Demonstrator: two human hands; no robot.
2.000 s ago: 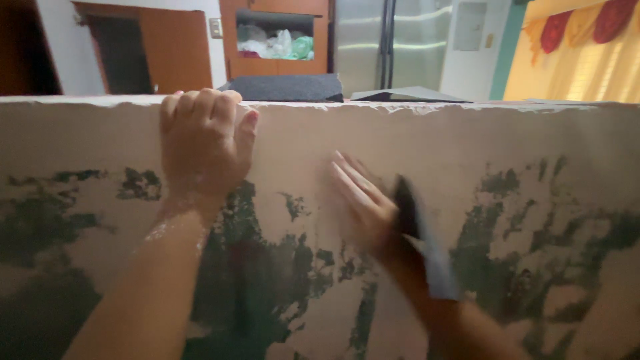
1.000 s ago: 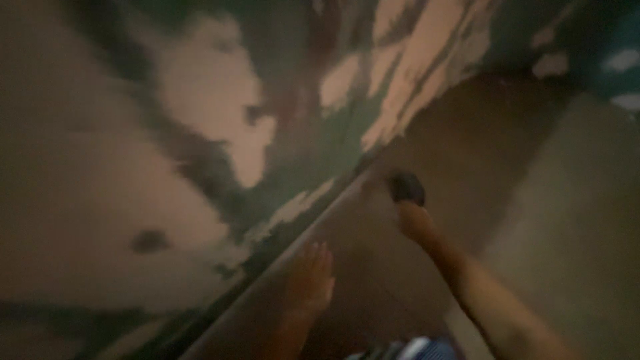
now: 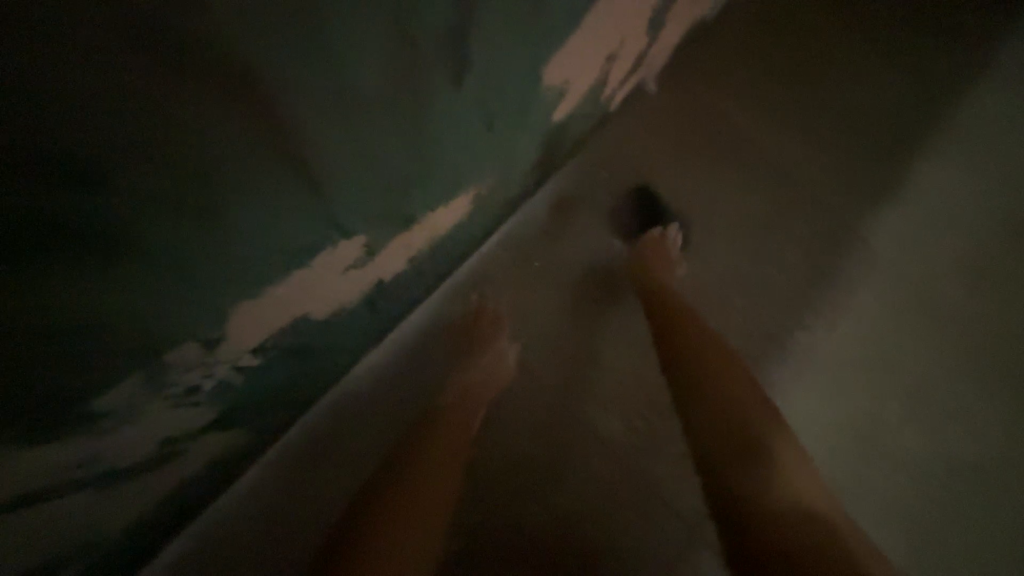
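Observation:
The view is dark and blurred. My right hand [image 3: 660,252] is closed on a dark object [image 3: 644,208], whose kind I cannot make out, over the brownish floor right of the wall's base. Lower and to the left, my left hand [image 3: 488,344] is near the foot of the wall, with nothing visible in it; its fingers are too blurred to read, and contact with a surface cannot be told. Beside both hands rises a wall [image 3: 384,152] with dark green paint and pale, ragged patches [image 3: 312,288].
A pale edge [image 3: 400,320] runs diagonally along the base of the wall, from lower left to upper centre. At the right, a lighter greyish-green floor area [image 3: 904,360] meets the darker brownish floor [image 3: 768,160].
The view has swung down from the wall's top edge to its base. My left hand, earlier resting on that top edge, is now low by the base. My right hand is also low.

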